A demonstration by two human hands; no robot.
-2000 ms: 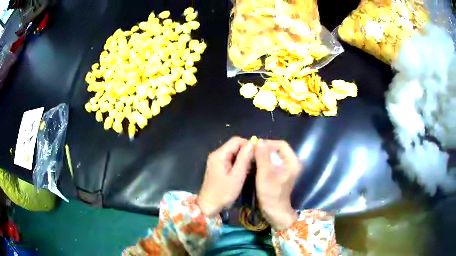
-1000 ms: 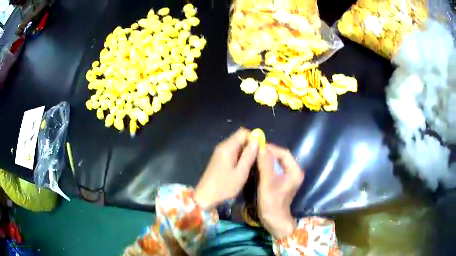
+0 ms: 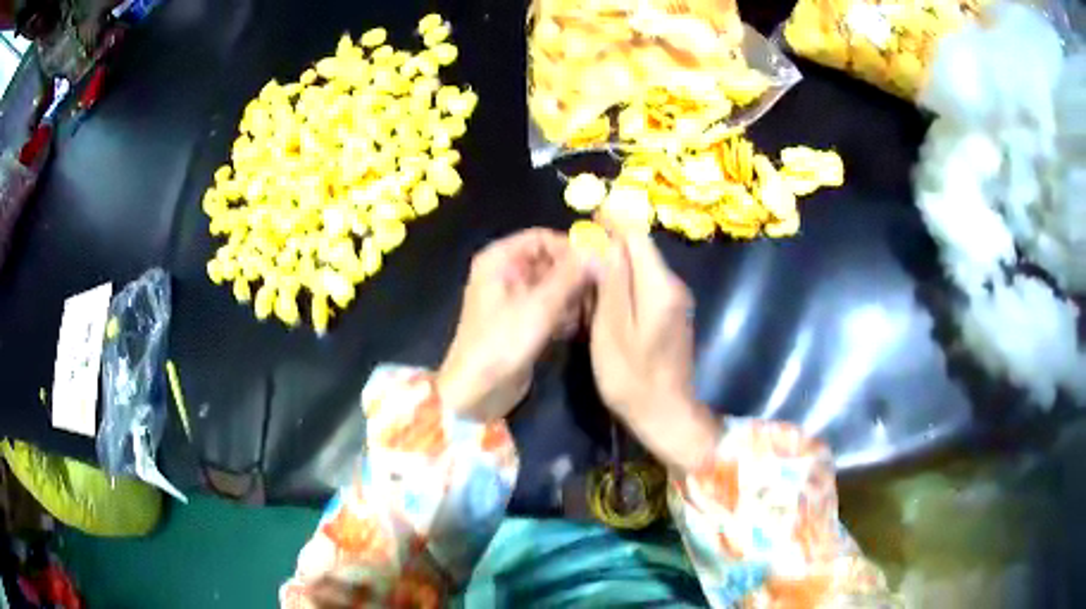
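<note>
My left hand (image 3: pixel 506 312) is at the centre of the view, its fingertips pinching a small plump yellow piece (image 3: pixel 587 239). My right hand (image 3: pixel 643 327) is beside it, its fingertips close to the same piece and near the loose flat yellow shells (image 3: pixel 715 188). Whether the right fingers grip the piece or a shell is hard to tell. The loose shells lie at the mouth of a clear plastic bag of shells (image 3: pixel 643 60). The wide pile of stuffed yellow pieces (image 3: pixel 339 167) lies to the left.
White fibrefill (image 3: pixel 1006 202) is heaped at right, beside a second bag of yellow pieces (image 3: pixel 875 42). Forceps with yellow loops (image 3: pixel 628 495) lie at the table edge by the lap. A crumpled clear bag (image 3: pixel 133 375), a white paper slip (image 3: pixel 81 357) and a thin yellow-green stick (image 3: pixel 179 397) are at left.
Both hands have moved forward, away from the lap, towards the loose shells. The forceps loops by the lap show more fully. The view has shifted slightly.
</note>
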